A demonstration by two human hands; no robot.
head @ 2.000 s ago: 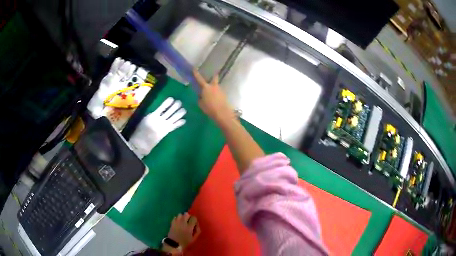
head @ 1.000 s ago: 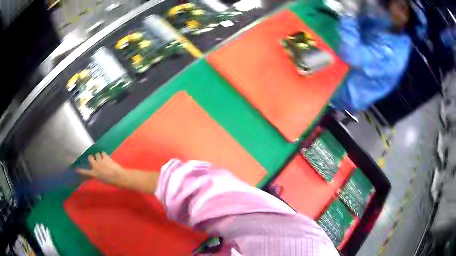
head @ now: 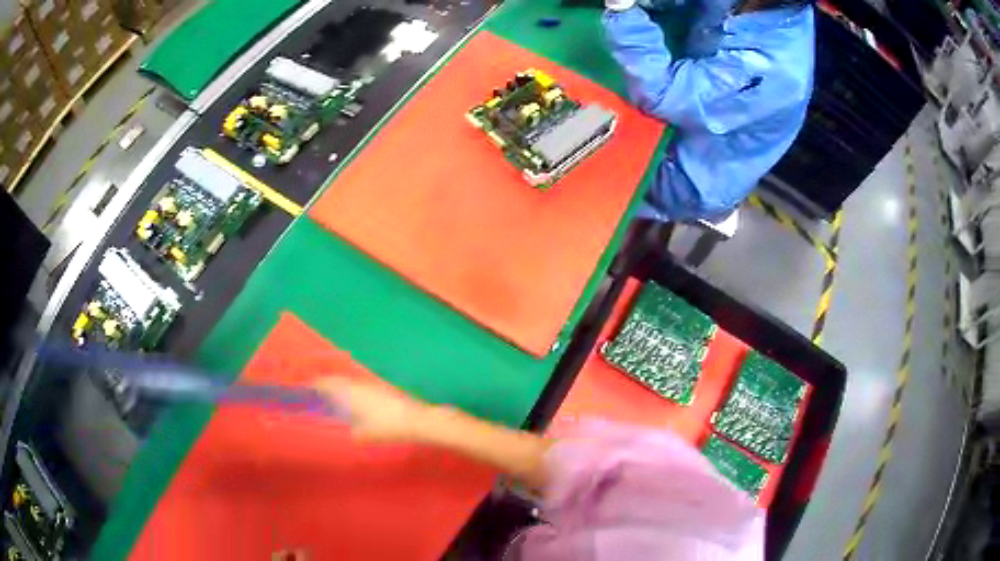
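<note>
My right hand (head: 367, 411) reaches left from the pink sleeve at lower right, blurred by motion. It is shut on one end of a long thin purple-blue plastic strip bundle (head: 197, 381). The bundle points left, above the near red mat's left part, the green bench edge and the conveyor. My left hand is at most a small skin-coloured patch (head: 288, 556) cut off by the bottom edge; its state cannot be told. The near red mat (head: 296, 482) lies under the right hand.
A line board assembly (head: 543, 126) lies on the far red mat (head: 439, 208). Several more sit on the dark conveyor (head: 263, 208) at left. A black-rimmed tote (head: 822, 416) at right holds green circuit boards (head: 661, 340). A person in blue workwear (head: 735, 99) is beyond the bench.
The view has swung right from the keyboard side to the tote and far mat. My right hand still holds the strips. The left hand with its wristband has almost left the picture.
</note>
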